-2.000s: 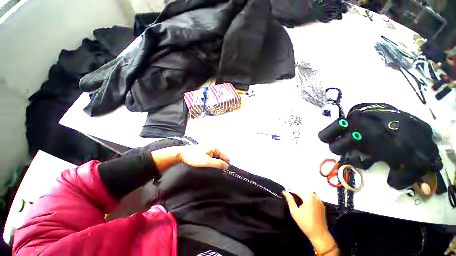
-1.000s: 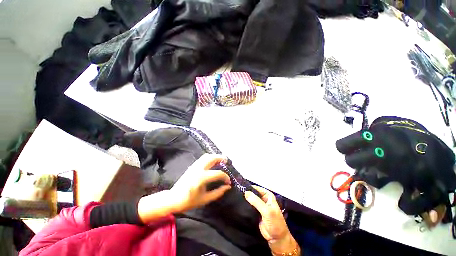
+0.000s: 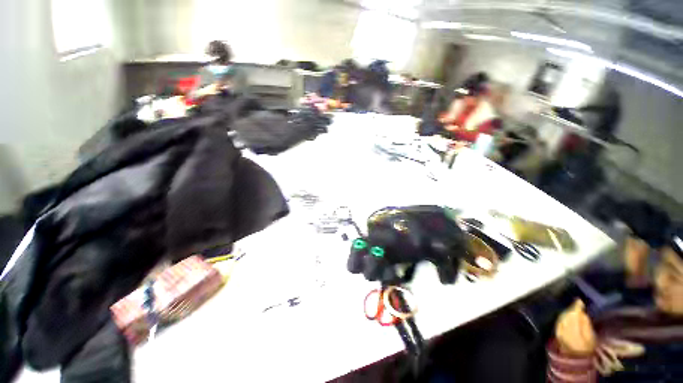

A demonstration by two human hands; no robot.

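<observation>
Neither of my hands is in the picture. The view is blurred. The large pile of black garments (image 3: 161, 202) lies on the left of the white table (image 3: 329, 329). The red-white striped bundle (image 3: 174, 292) with a blue tie lies against the pile. The red-orange scissors (image 3: 372, 305) lie near the front edge, overlapped by the tan ring (image 3: 400, 301). The black thread cones (image 3: 367, 258) with green rings lie behind them, against the black bag (image 3: 419, 232). Small dark snips (image 3: 288, 303) lie alone left of the scissors. The garment I held is not visible.
A glittering grey bundle (image 3: 329, 219) lies behind the snips. Dark-handled scissors (image 3: 526, 250) and a yellowish packet (image 3: 543, 233) lie at the right. Another person's hand (image 3: 575, 329) shows at the lower right. People (image 3: 472, 112) are around the far side. A dark strip (image 3: 410, 335) hangs over the front edge.
The view has swung up and right to show the room. Both my hands, my sleeve and the garment on my lap have left the picture.
</observation>
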